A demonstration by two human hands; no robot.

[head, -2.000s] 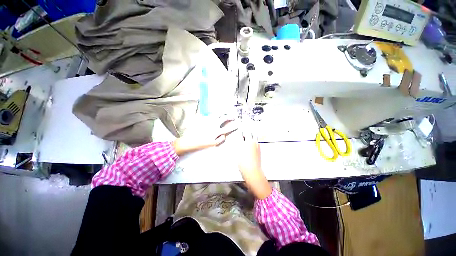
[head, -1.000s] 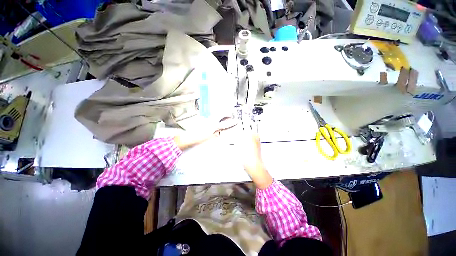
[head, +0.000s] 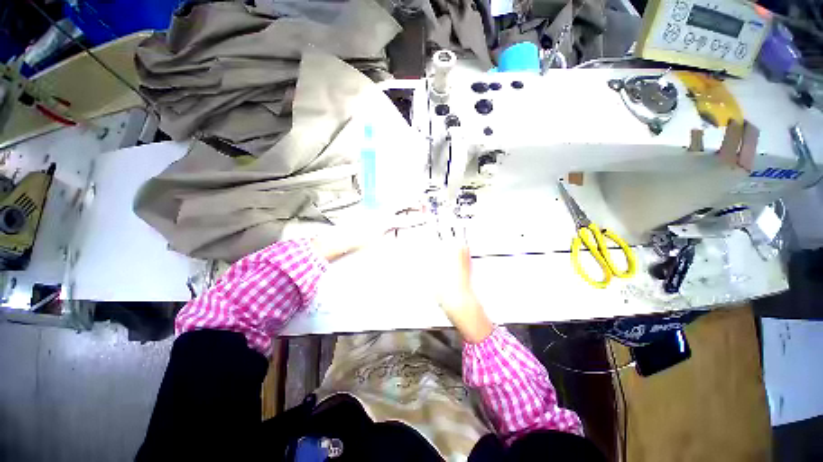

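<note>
The white sewing machine (head: pixel 559 117) stands in front of me, its needle area (head: pixel 444 206) in strong glare. My left hand (head: pixel 383 233) lies on the bed just left of the needle area, fingers pointing at it. My right hand (head: pixel 458 280) lies just below the needle area, its fingers washed out by glare. Whether either hand grips cloth cannot be told. A grey-brown garment piece (head: pixel 262 194) lies in folds left of the needle, beside a bright blue strip (head: pixel 368 167). Its edge near my fingers is lost in the glare.
Yellow-handled scissors (head: pixel 594 248) and a small black tool (head: pixel 677 269) lie right of the needle. More grey-brown cloth (head: pixel 262 63) is heaped behind. A control panel (head: pixel 704 32) stands at the back right. A smartphone (head: pixel 663 352) with a white cable is below the table's right part.
My left hand's fingers have shifted slightly at the needle area and look flatter. My right hand stays almost in place. The garment piece has hardly moved.
</note>
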